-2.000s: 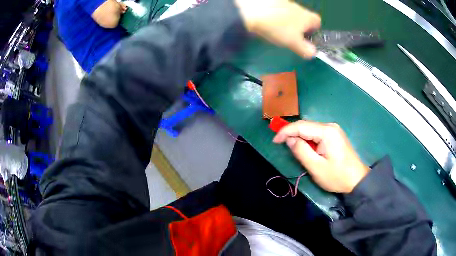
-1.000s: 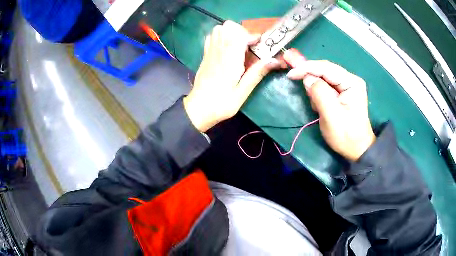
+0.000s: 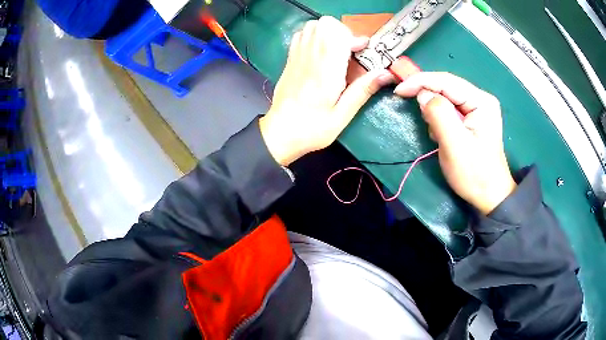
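Observation:
A grey metal strip (image 3: 413,25) with a row of round spots and dark curved lines slants up to the frame's top edge. My left hand (image 3: 319,86) grips its near end between thumb and fingers. The orange-brown pad (image 3: 367,25) lies partly hidden behind the strip and my left fingers. My right hand (image 3: 462,129) holds the red test probe (image 3: 406,68), its thin metal tips at the strip's near end. The probe's handle is mostly hidden in my fingers. A pink lead (image 3: 392,198) and a dark lead hang from my right hand over the bench edge.
The green bench (image 3: 495,139) curves to the right, with a long white rail (image 3: 531,76) beyond. A green-ended thin tool (image 3: 483,6) lies by the rail. An orange-red plug (image 3: 214,25) is at the upper left. A blue stool (image 3: 156,56) stands on the grey floor near a person's blue clothing (image 3: 86,13).
My left hand has come back from across the bench and now holds the strip over the pad. My right hand has moved the probe up to the strip's near end.

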